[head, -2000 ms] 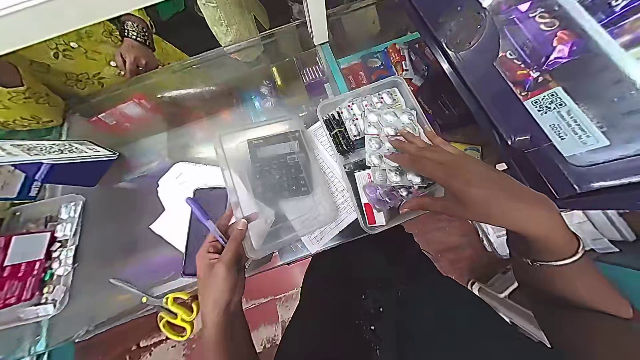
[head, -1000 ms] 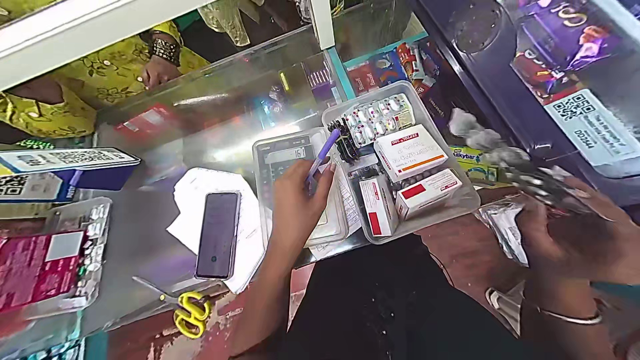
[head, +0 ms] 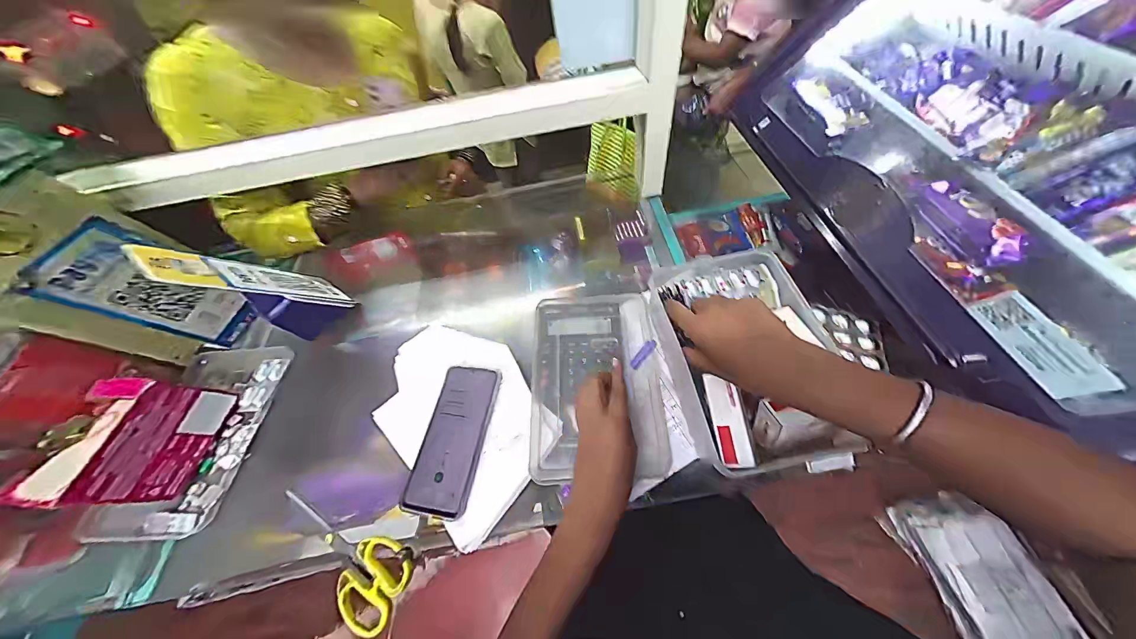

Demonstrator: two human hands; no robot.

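My left hand (head: 608,422) rests on a clear plastic box (head: 643,461) with a calculator (head: 581,346) in or under it. A purple pen (head: 643,354) shows at both sides of that hand, its middle hidden in the fingers. My right hand (head: 741,342) reaches into a clear plastic tray (head: 794,280), fingertips at a dark bundle (head: 676,293); whether they grip it is hidden. Blister packs (head: 728,282) and red-and-white medicine boxes (head: 728,422) lie in the tray. A smartphone (head: 451,442) lies on white papers (head: 497,497).
Yellow-handled scissors (head: 377,577) overhang the glass counter's front edge. At left are a tray with packets (head: 240,444) and signs with printed codes (head: 146,288). More blister packs (head: 852,337) lie right of the medicine tray. A person in yellow (head: 266,80) stands beyond the white frame (head: 399,133).
My right hand has moved left from beside the tray to its far left corner, no longer holding the blister packs. My left hand has come down on the clear box. The view has tilted up.
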